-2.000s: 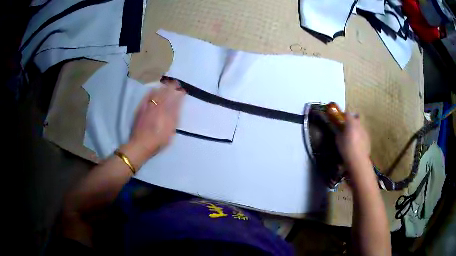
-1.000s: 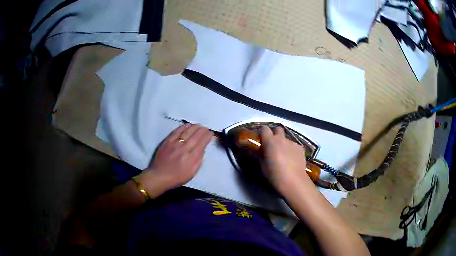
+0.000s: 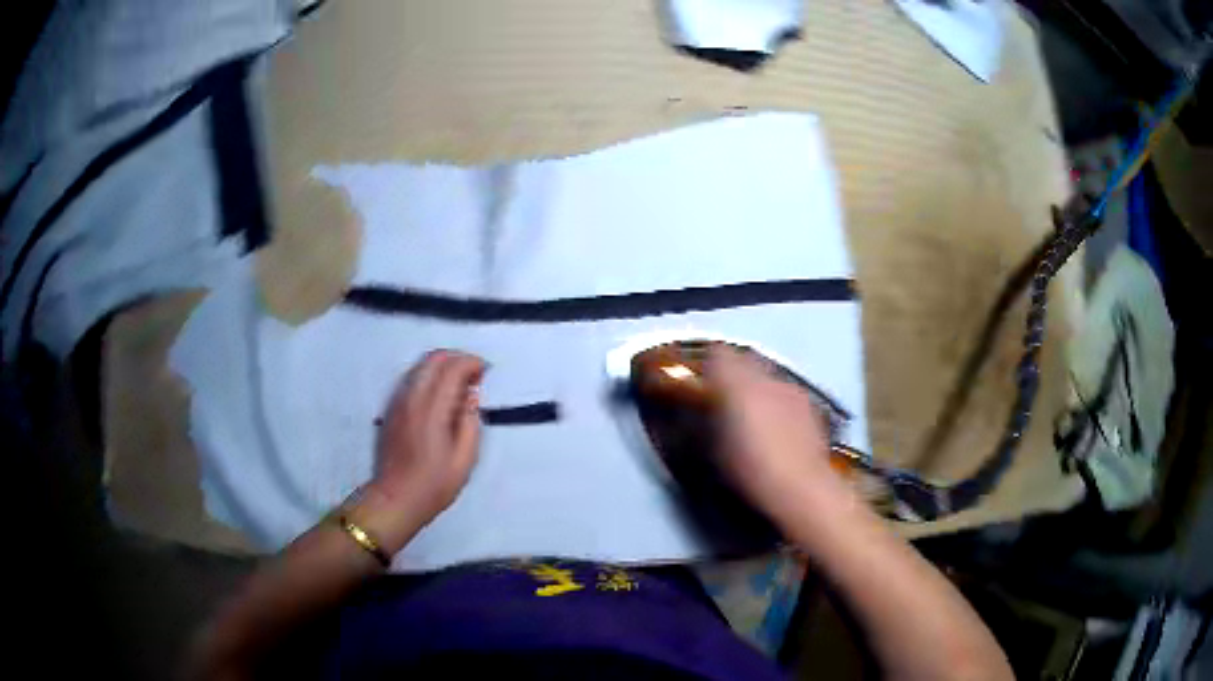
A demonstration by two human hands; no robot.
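Observation:
A pale grey-white garment panel (image 3: 692, 200) lies spread in front of me, with a curved cutout at its left end. A long black seam strip (image 3: 585, 309) crosses it. A short dark strip (image 3: 522, 414) lies nearer me. My left hand (image 3: 432, 419) rests on the panel at that strip's left end, blurred, fingers close together, with nothing seen in it. My right hand (image 3: 761, 423) grips the iron (image 3: 676, 377) by its orange-brown handle. The iron is on the panel, right of the short strip, its tip pointing left. My hand and arm hide part of it.
Striped pale layers (image 3: 113, 200) drape at the left. Small pale pieces (image 3: 736, 24) lie at the far edge. The iron's wrapped hose (image 3: 1031, 353) curves up at the right to a blue line. A pale cloth (image 3: 1131, 386) with dark scissors hangs at the right edge.
The iron first came left from the panel's right end, then moved slightly right of my left hand. The pocket-like flap outline now shows as a short dark strip. The view has turned and shifted.

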